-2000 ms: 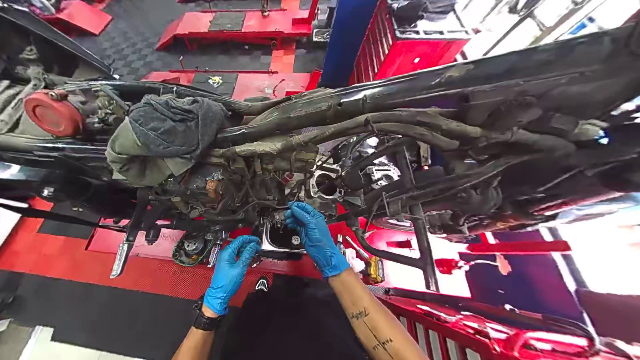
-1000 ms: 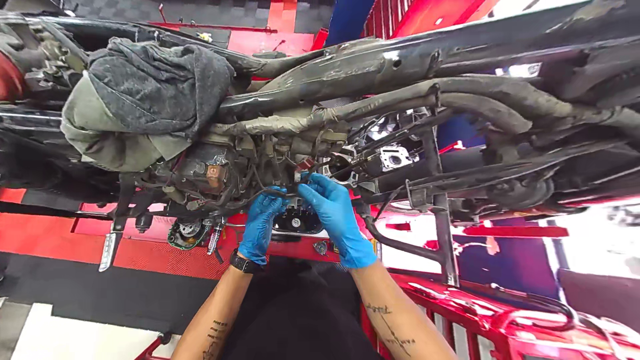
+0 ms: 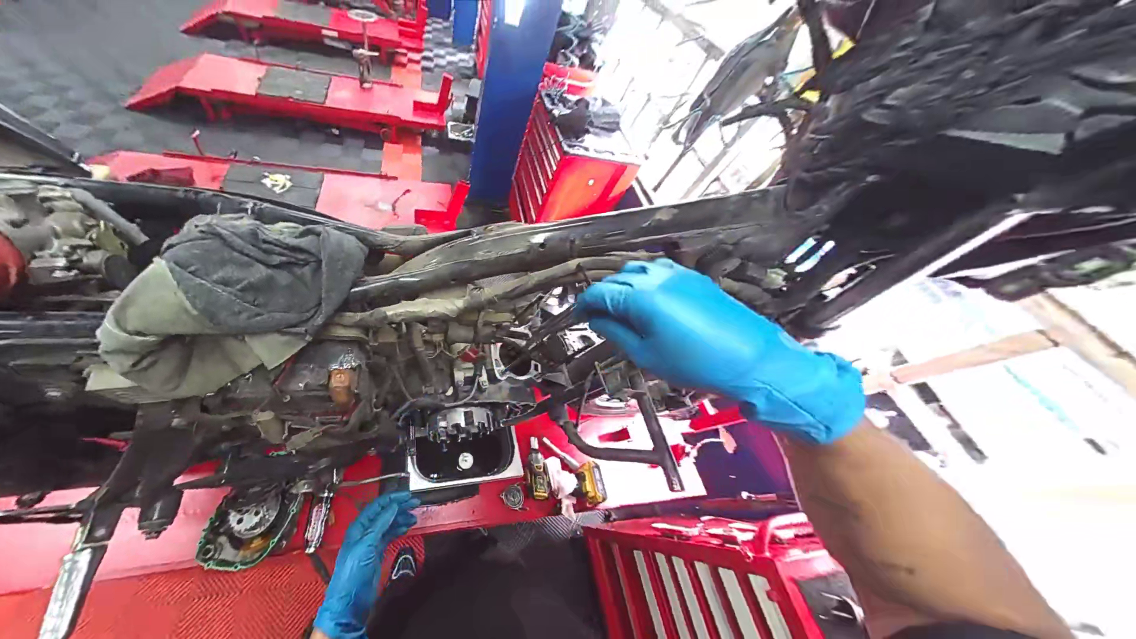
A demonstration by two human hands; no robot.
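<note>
Blue gloves cover both hands. My right hand [image 3: 701, 342] is raised over the motorcycle frame tube [image 3: 612, 232], its fingers bent near the cables; whether it grips one is hidden. Low at the left, my left hand [image 3: 368, 550] is beside the metal tray [image 3: 466, 457], fingers together, and its grip is unclear. Above the tray sits a toothed round engine part [image 3: 463, 421], probably a clutch basket. A grey cloth [image 3: 257, 275] lies over the frame. An engine cover [image 3: 250, 519] with a green gasket edge rests at lower left, next to a ratchet-like metal tool [image 3: 319, 519].
A red slatted tool cabinet [image 3: 710, 577] stands close by at lower right. A yellow and black power tool [image 3: 590, 484] and a small bottle [image 3: 537, 470] lie right of the tray. Behind are red motorcycle lifts [image 3: 293, 89], a blue pillar [image 3: 510, 106] and another red cabinet [image 3: 577, 182].
My hands were close together at the engine one second ago. The right has since moved up and right, the left down and left. The view has shifted.
</note>
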